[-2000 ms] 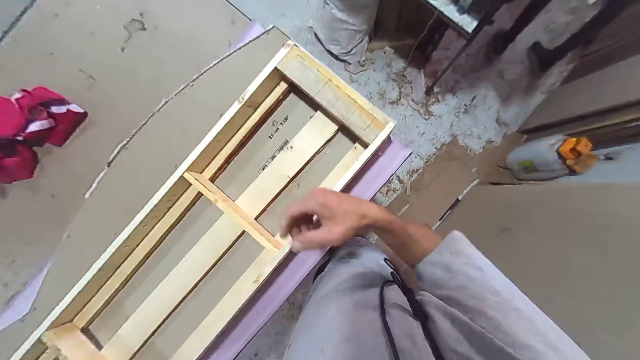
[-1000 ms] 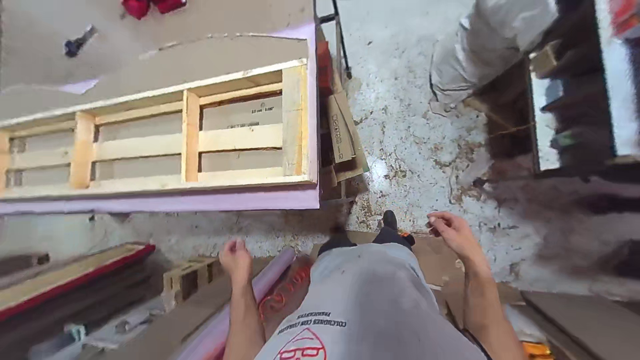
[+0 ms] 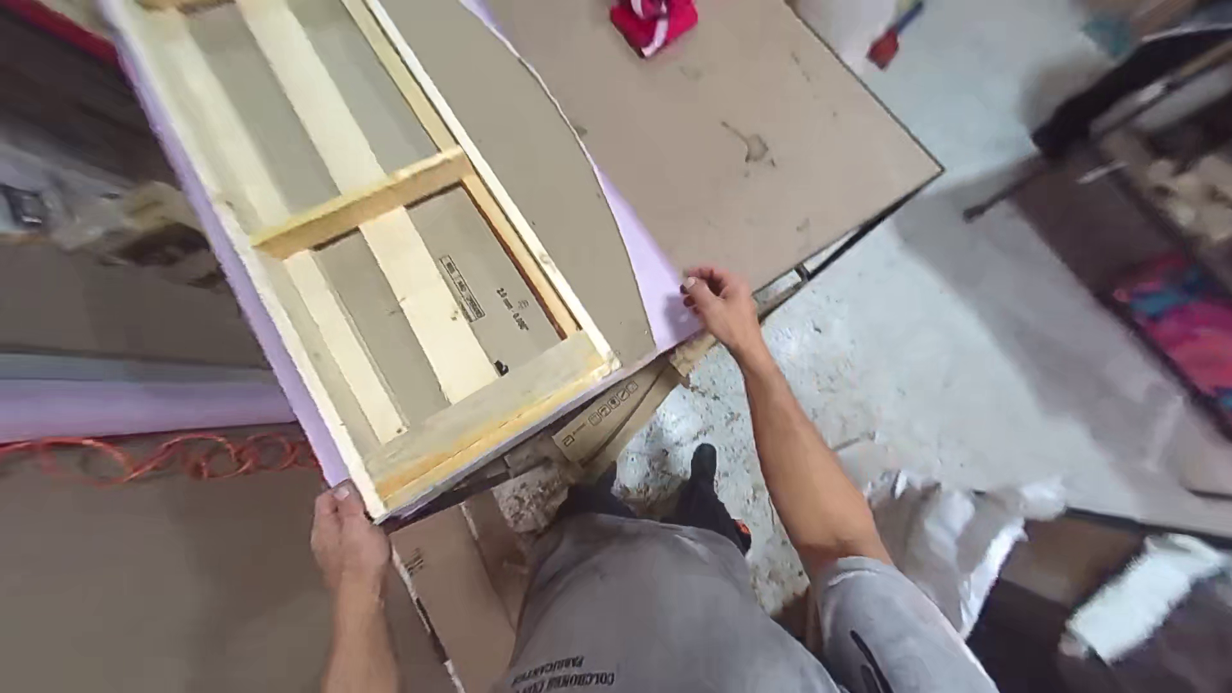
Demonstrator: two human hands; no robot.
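Observation:
A wooden slatted frame (image 3: 361, 207) lies on grey-brown board (image 3: 558, 183) over a sheet of lilac foam (image 3: 640, 255) on a worktable. My left hand (image 3: 348, 539) is at the frame's near left corner, its fingers on the foam edge there; whether they grip it I cannot tell. My right hand (image 3: 717, 303) is beside the foam's corner to the right of the frame, thumb and fingers curled close together; whether the foam is between them is unclear.
Red cloth (image 3: 654, 24) lies on the worktable's far part. A coiled orange hose (image 3: 192, 457) is at left. Cardboard pieces (image 3: 602, 419) sit below the near table edge. White plastic sacking (image 3: 938, 539) is at lower right, and a shelf with coloured material (image 3: 1179, 318) at far right.
The view has turned strongly. My hands, away from the frame one second ago, are now at its left corner and at the foam to its right.

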